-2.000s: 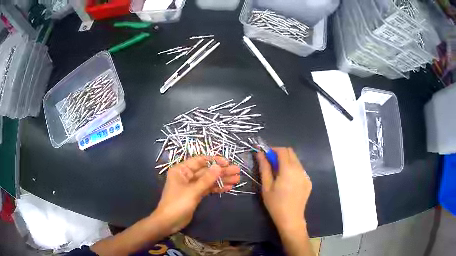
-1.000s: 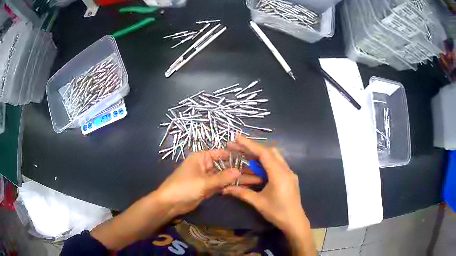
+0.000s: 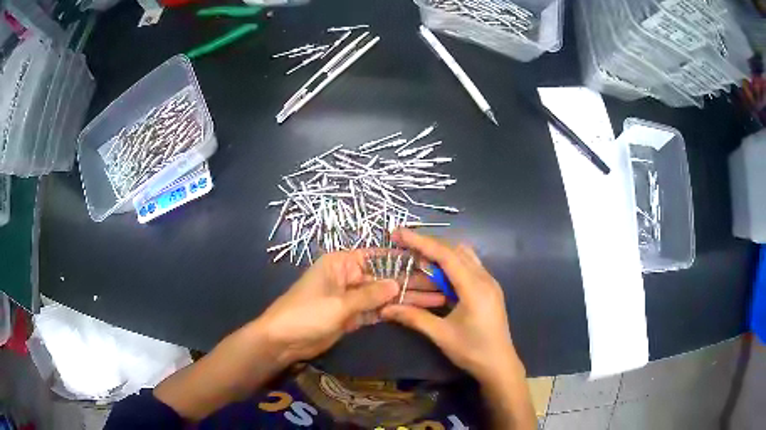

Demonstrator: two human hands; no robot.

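A loose heap of silver slim metal rods (image 3: 357,193) lies on the black tabletop at the centre. My left hand (image 3: 336,294) is in front of the heap, palm up, and holds several rods in a row (image 3: 389,267) across its fingers under the thumb. My right hand (image 3: 466,306) is close beside it, fingertips at the right end of the row. A short blue-handled tool (image 3: 441,283) is held in my right hand; its tip is hidden. One rod at the right end of the row stands a little apart from the others.
At left, a clear box of rods (image 3: 91,180) sits on a small scale (image 3: 174,200). Behind the heap are long tweezers (image 3: 327,79), loose rods and a white pen (image 3: 458,74). At right are a paper strip (image 3: 606,277), a black pen (image 3: 576,141), a narrow clear tray (image 3: 672,259) and stacked boxes (image 3: 663,50).
Two seconds ago my right hand was apart, at the heap's right edge with the blue tool. It has since come to my left hand, where more rods now show in a row.
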